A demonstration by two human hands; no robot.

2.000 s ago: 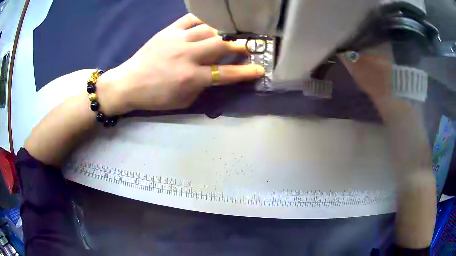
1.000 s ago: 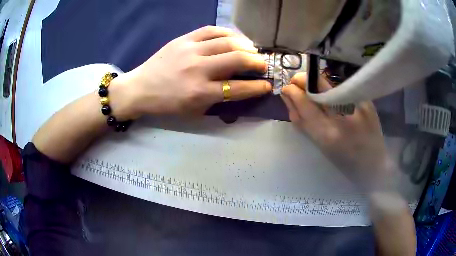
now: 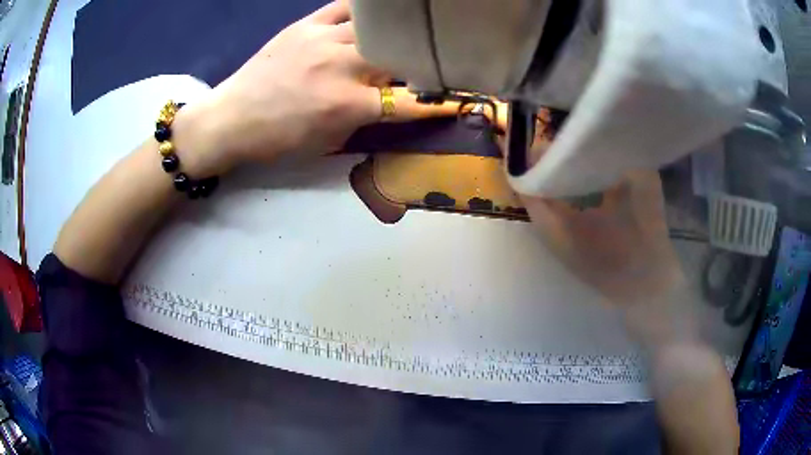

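Note:
The dark navy front panel (image 3: 178, 40) lies flat on the white table, with its near edge just in front of the presser foot (image 3: 477, 111). My left hand (image 3: 298, 84) lies on the cloth, fingers reaching right to the foot, fingertips partly hidden by the machine head. My right hand (image 3: 605, 235) is blurred, right of the foot, its fingers hidden behind the machine head; what they touch cannot be seen. No grey lining piece shows now.
The cream-white machine head (image 3: 658, 80) fills the upper right. The yellow-brown bed cover (image 3: 445, 182) shows in front of the foot. A ruler scale (image 3: 356, 351) runs along the table's front edge. A white ribbed part (image 3: 742, 224) stands right. Something red (image 3: 18, 293) is far left.
The cloth has moved away from me, uncovering the yellow-brown bed cover. My left hand has moved slightly up and left. My right hand came in from the right side to the machine head.

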